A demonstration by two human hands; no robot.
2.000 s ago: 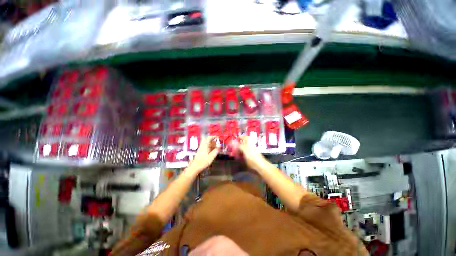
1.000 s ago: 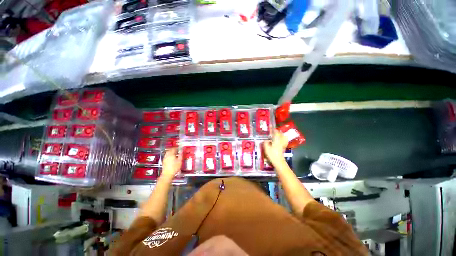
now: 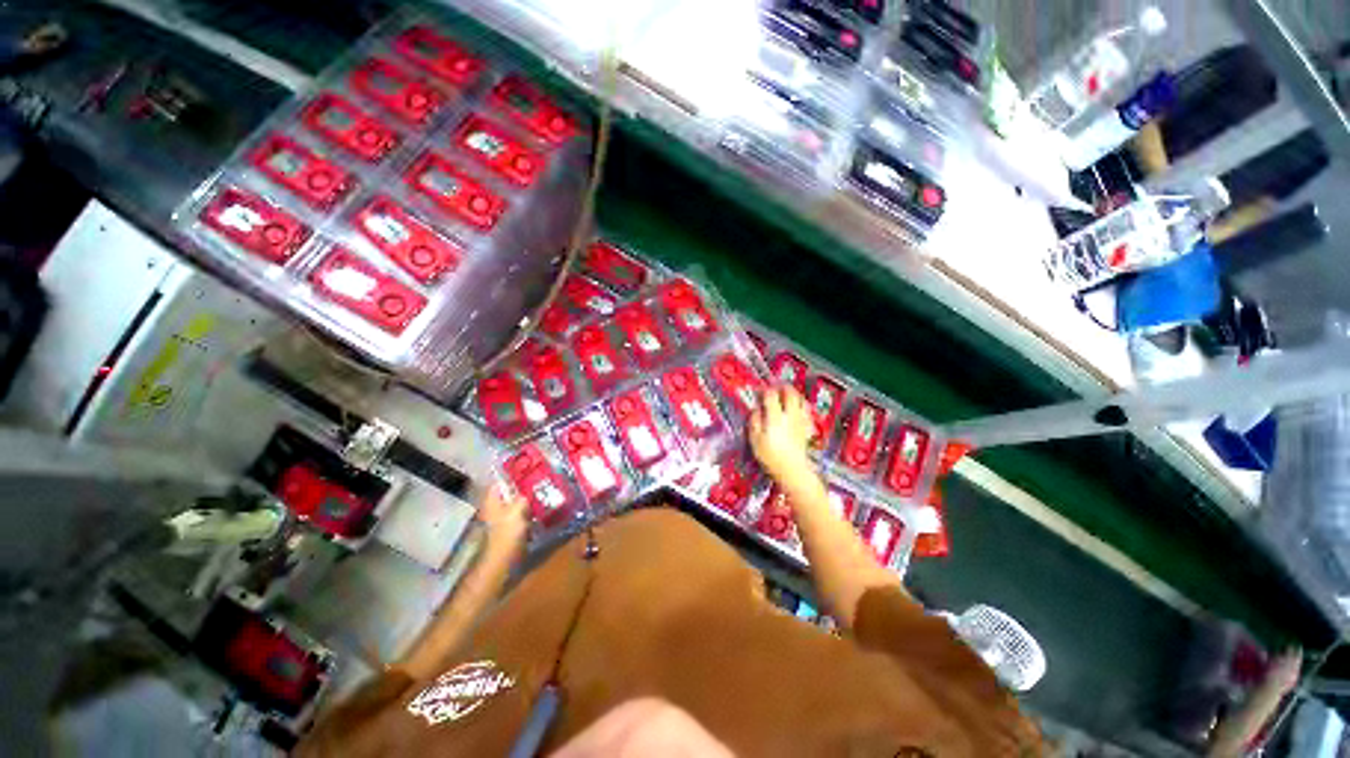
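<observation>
A clear blister tray point(image 3: 575, 409) with two rows of red housings is between my hands, tilted in view. My left hand point(image 3: 504, 521) holds its lower left corner, fingers partly blurred. My right hand point(image 3: 782, 430) holds its right edge. The tray overlaps another clear tray of red housings behind it, whose upper part shows. A further tray of red housings point(image 3: 863, 434) lies to the right, partly under my right hand and forearm.
A tall stack of filled clear trays point(image 3: 356, 131) stands at upper left. A white machine with red housings in dark fixtures point(image 3: 329, 498) is at lower left. A green conveyor, a white shelf with black housings, a metal post point(image 3: 1088, 412) and a white fan point(image 3: 1001, 646) are at right.
The view has turned and shifted left. The held tray has moved left over the neighbouring trays, and another filled tray now shows at its right. Both hands moved with it.
</observation>
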